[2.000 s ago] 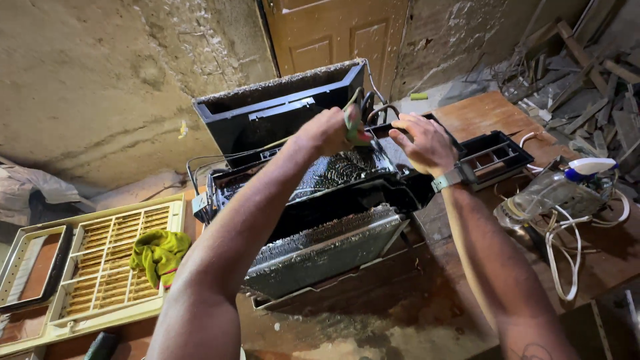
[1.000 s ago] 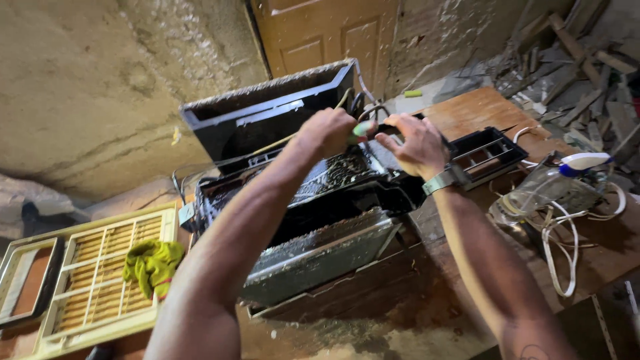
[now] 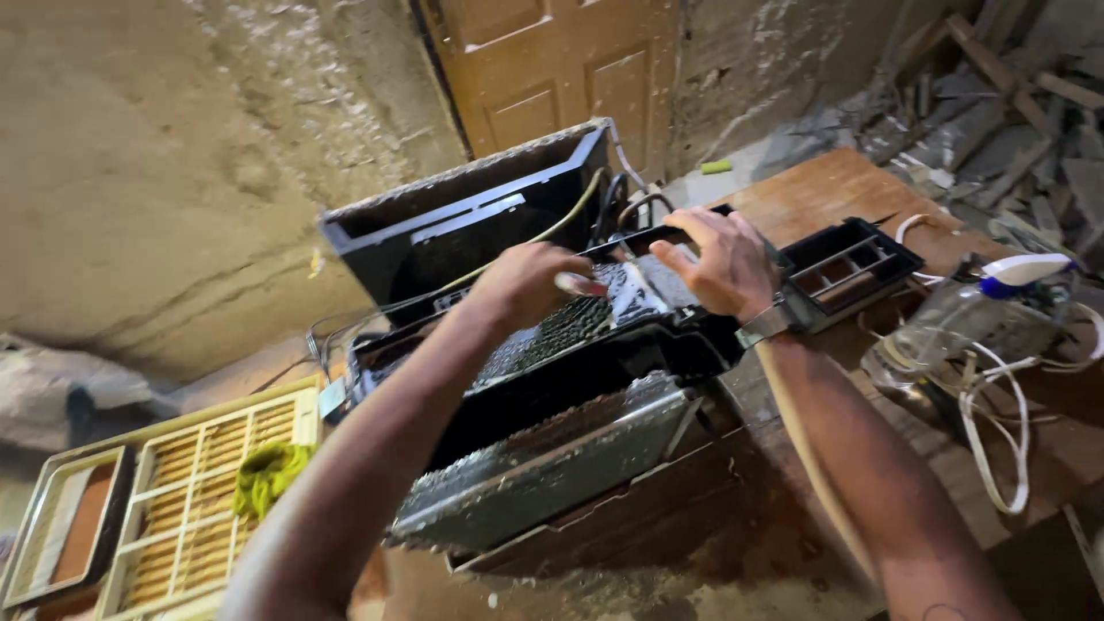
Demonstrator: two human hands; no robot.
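My left hand (image 3: 536,278) is closed around a small brush-like tool (image 3: 581,285) with a pale and red end, over the wet, foamy inside of an opened black appliance housing (image 3: 690,345). White foam (image 3: 634,295) lies just right of the tool. My right hand (image 3: 720,263), with a watch at the wrist, rests on the housing's right end, fingers spread; whether it grips the edge is hidden. A dark panel (image 3: 483,220) stands open behind, and a foam-spotted panel (image 3: 552,483) leans out in front.
At left lie a cream louvred grille (image 3: 185,517), a yellow-green cloth (image 3: 269,476) and a framed part (image 3: 65,526). To the right are a black tray (image 3: 849,267), a clear spray bottle (image 3: 957,336) and a looped white cable (image 3: 992,466). Wood scraps (image 3: 1009,95) lie behind.
My left hand has moved down from the back right corner over the foamy inside, and the tool's red part now shows. My right hand stays at the right end.
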